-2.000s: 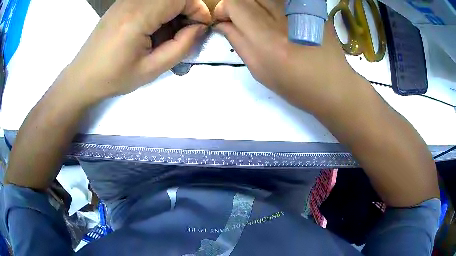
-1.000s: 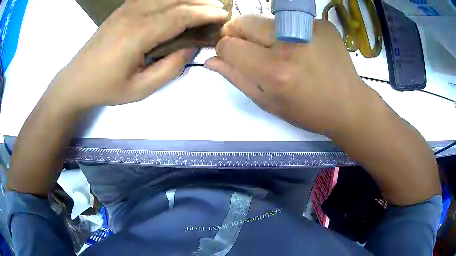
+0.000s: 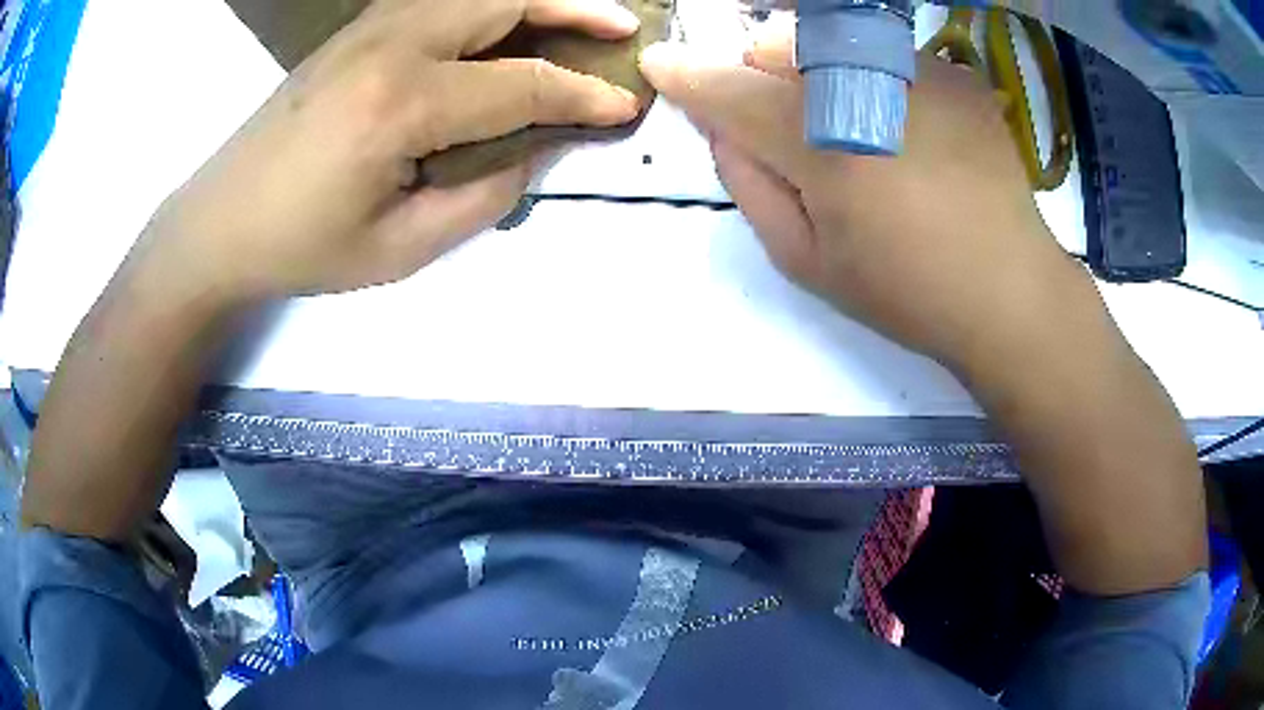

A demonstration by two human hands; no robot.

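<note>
A brown fabric piece (image 3: 599, 56) lies at the top centre, partly hidden under my left hand. My left hand (image 3: 416, 132) rests over it, fingers spread along the cloth, with a fold of it between thumb and fingers. My right hand (image 3: 846, 201) is at the cloth's right edge, its index fingertip touching or very near it; whether it pinches the cloth is unclear. A grey ribbed knob (image 3: 854, 104) hangs in front of my right hand. Shiny metal machine parts (image 3: 714, 25) show at the top edge, partly cut off.
Yellow-handled scissors (image 3: 1033, 104) and a black phone (image 3: 1130, 167) lie right of my right hand. A thin black cable (image 3: 1213, 291) runs beside the phone. A tape measure strip (image 3: 596, 455) lines the front edge of the white table (image 3: 596, 305). More brown cloth (image 3: 294, 28) shows at the upper left.
My fingertips were pinched together at the cloth edge; now the hands are slightly apart and the cloth lies flatter under my left fingers. My right hand has shifted slightly right since one second ago.
</note>
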